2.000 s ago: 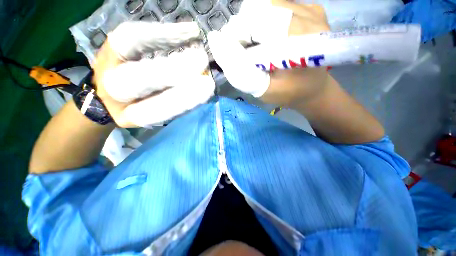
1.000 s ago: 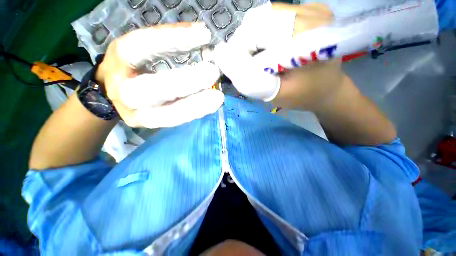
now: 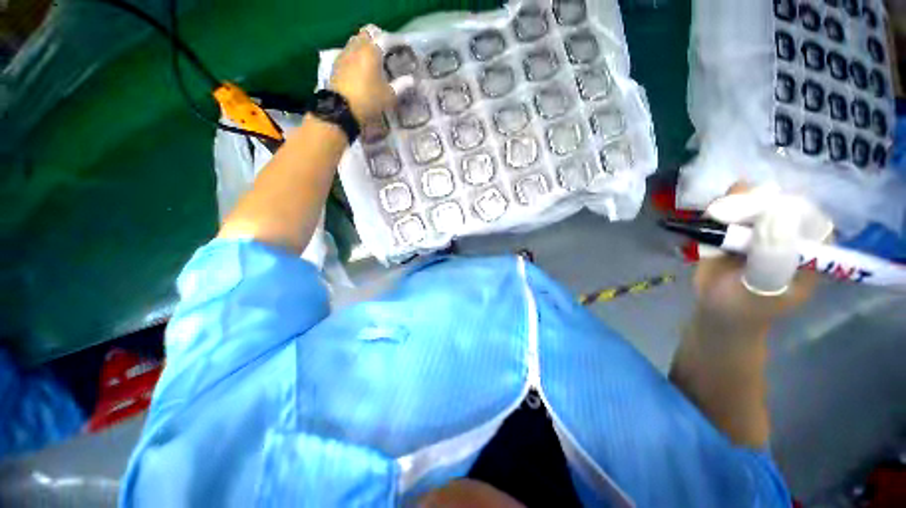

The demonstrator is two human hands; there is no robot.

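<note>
The whitish plastic parts tray (image 3: 504, 117) holds rows of silvery squarish metal cases (image 3: 521, 151) in its pockets. My left hand (image 3: 366, 79), with white coverings on the fingers, is at the tray's upper left corner. Its fingertips are small and partly hidden, and I cannot tell whether it holds a case. My right hand (image 3: 760, 260) is to the right of the tray, gripping the white paint marker (image 3: 839, 264) crosswise. The marker's black front end points left and its "PAINT" lettering shows past the fingers.
A second parts tray (image 3: 832, 84) with dark-looking parts lies at the upper right on a crinkled plastic liner (image 3: 715, 99). An orange-and-black tool (image 3: 246, 110) and black cable lie left of my forearm. Yellow-black tape (image 3: 628, 290) marks the grey floor. Red objects (image 3: 124, 385) show lower left.
My hands were close together in front of my chest; they are now apart. The left moved to the tray's upper left, the right moved right with the marker. The view has shifted, showing more tray.
</note>
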